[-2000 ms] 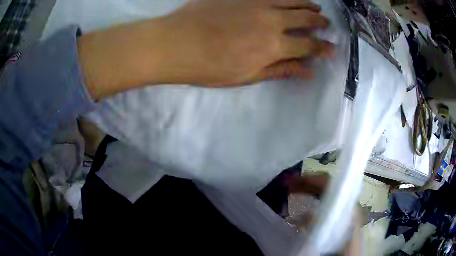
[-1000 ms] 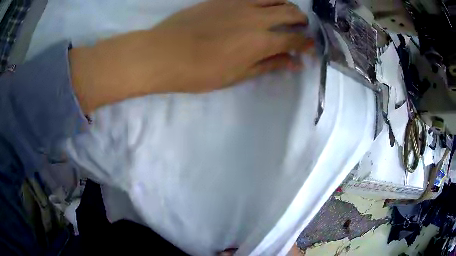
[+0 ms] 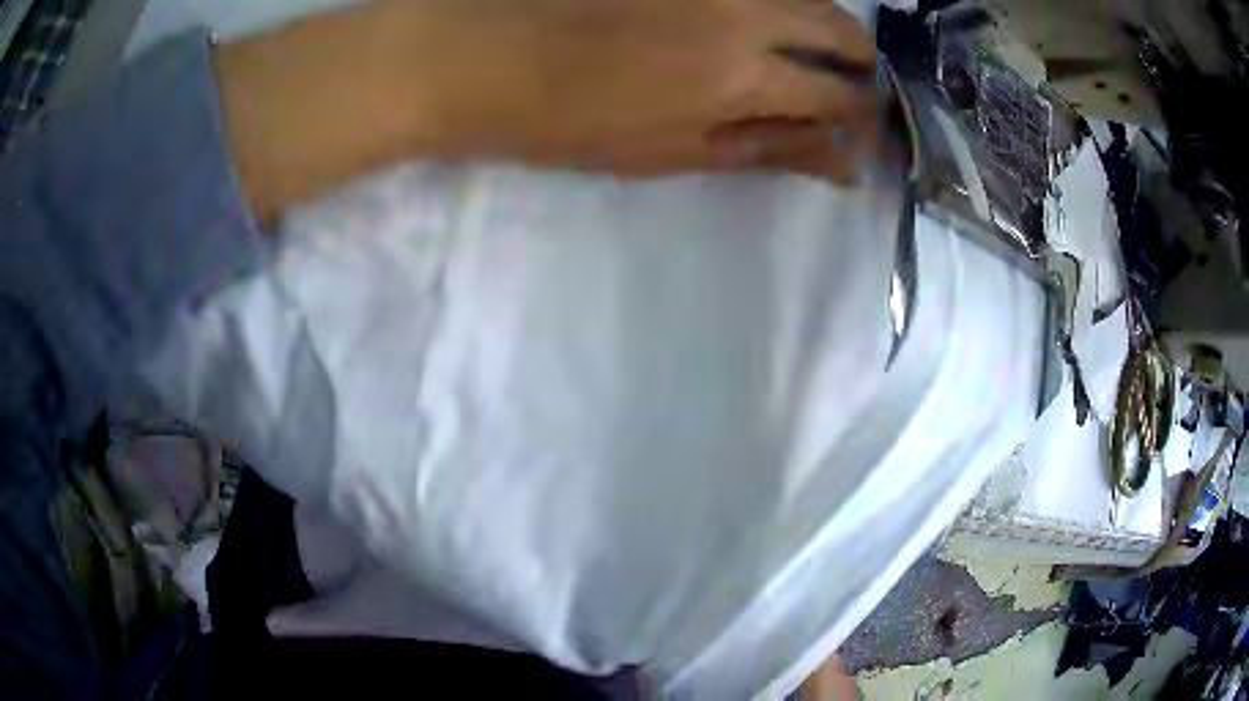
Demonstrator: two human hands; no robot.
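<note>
A large white cloth panel (image 3: 548,384) covers the middle of the view and hangs over the near edge. My left hand (image 3: 589,89) lies flat on it, palm down, fingertips beside the shiny metal folder plates (image 3: 899,274). A white strip (image 3: 979,281) runs from under the folder down along the panel's right edge. Of my right hand (image 3: 827,681) only a small part shows at the bottom edge, by the low end of the strip; its fingers are hidden.
Brass-coloured scissors handles (image 3: 1140,418) lie at the table's right, among white offcuts (image 3: 1082,226) and dark scraps. The table's ruler edge (image 3: 1055,538) is at lower right, above a worn floor (image 3: 959,603) with dark scraps. Plaid cloth (image 3: 34,48) shows at upper left.
My right hand has dropped to the bottom edge, mostly out of view. The strip, earlier lifted and loose, now lies along the panel by the folder. My left hand stays on the panel, slightly higher in view.
</note>
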